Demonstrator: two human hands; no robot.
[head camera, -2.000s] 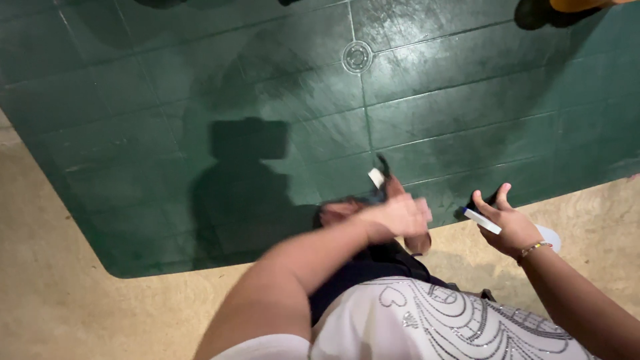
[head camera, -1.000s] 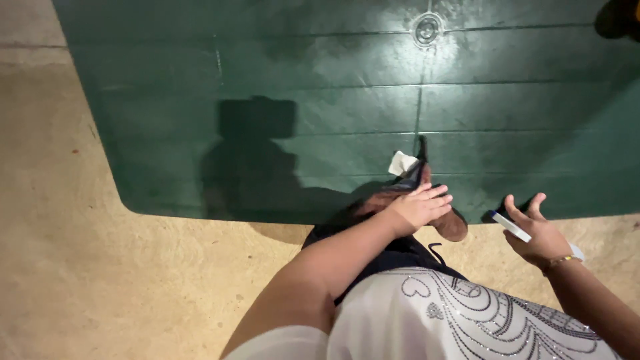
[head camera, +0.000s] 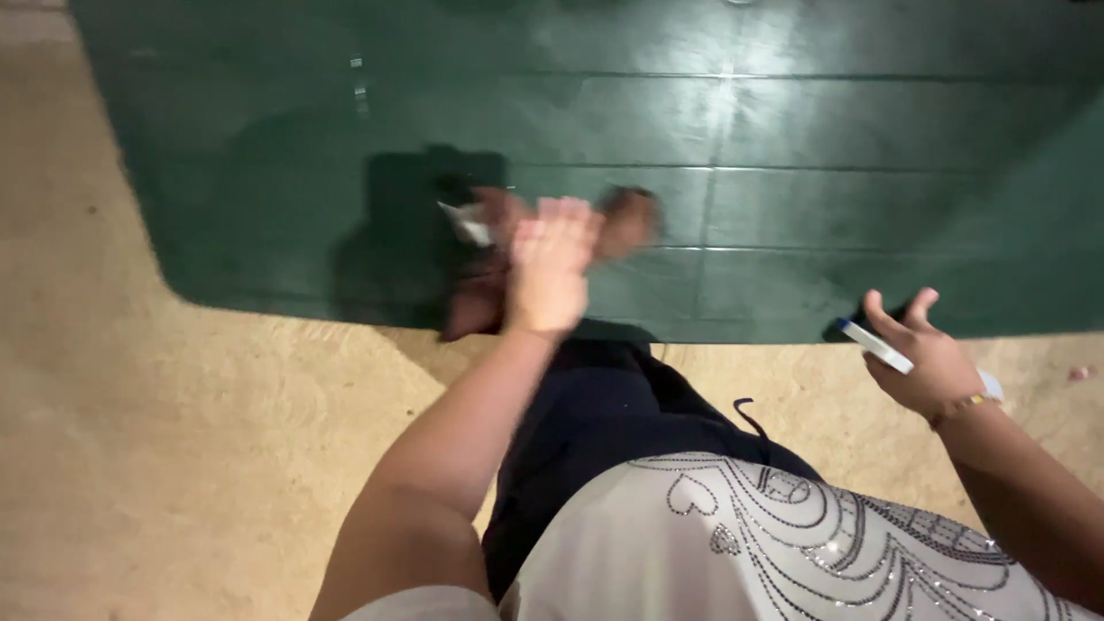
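My left hand (head camera: 552, 263) lies over a brown, cloth-like item (head camera: 476, 297), with its fingers extended across the middle. Brown parts stick out on both sides of the hand, and a white tag-like piece (head camera: 470, 222) shows at the left. Motion blur hides the item's exact kind and the grip. Near the front edge of the green tabletop (head camera: 604, 121), my right hand (head camera: 923, 366) holds a slim white marker-like object (head camera: 875, 347) with a blue end. Its thumb and a finger are spread apart. Part of a white rounded thing (head camera: 991, 384) shows behind this hand, beside the beaded bracelet.
The green table has shallow grooves and a rounded corner at the left. Small shiny marks (head camera: 358, 86) lie on its upper left part. Tan floor (head camera: 216, 448) shows around the front and left edges. A dark cord (head camera: 752, 418) hangs near my waist.
My left hand and the brown item under it have moved left across the front of the table. My right hand keeps the white object in about the same place.
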